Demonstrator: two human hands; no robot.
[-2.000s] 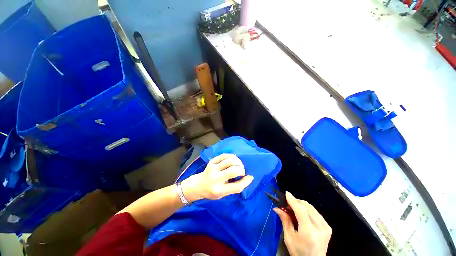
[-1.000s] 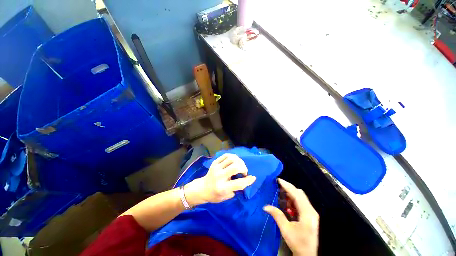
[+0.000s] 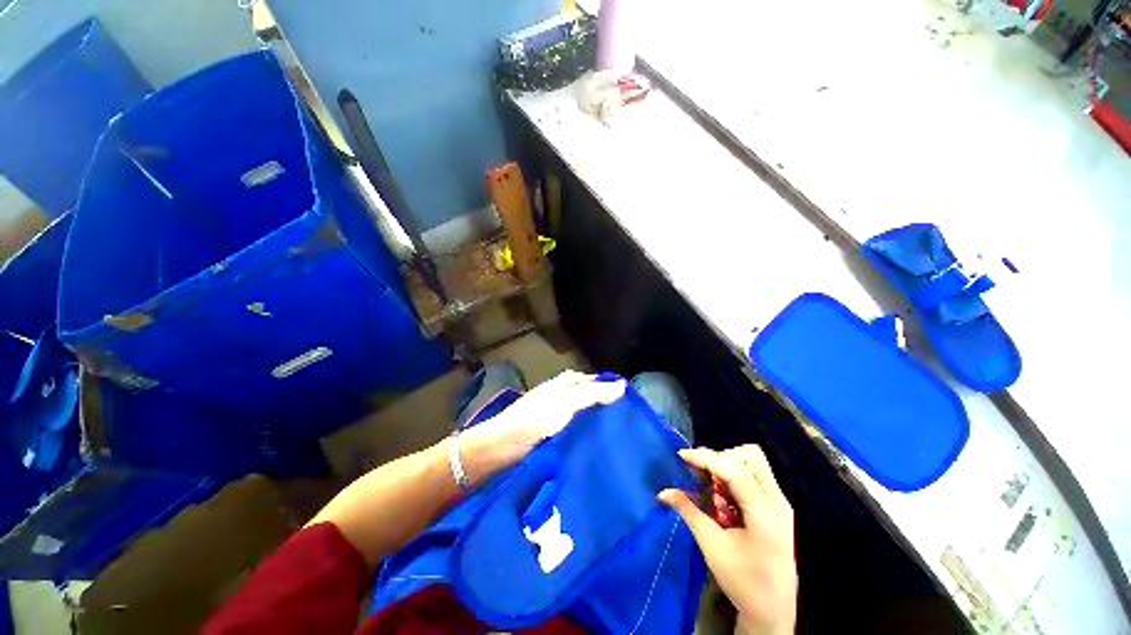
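Note:
A blue pouch [image 3: 620, 478] lies spread over the blue lap cloth [image 3: 416, 558], with a white mark on its face and a raised rim around it. My left hand [image 3: 546, 416] grips the pouch's upper left edge. My right hand [image 3: 744, 515] is at the pouch's right edge, closed around thread snips [image 3: 723, 502]. Only the red part of the snips shows; the blades are hidden.
On the white bench [image 3: 695, 199] at the right lie a flat blue pouch [image 3: 862, 391] and another with straps [image 3: 949, 310]. Blue bins [image 3: 248, 292] stand at the left. A wooden stand [image 3: 512, 217] and a dark box [image 3: 546, 56] are ahead.
The pouch, bunched under my left hand before, is now spread out with its white mark showing. My left hand has moved up and slightly right. The snips' blades, visible earliest, are now hidden.

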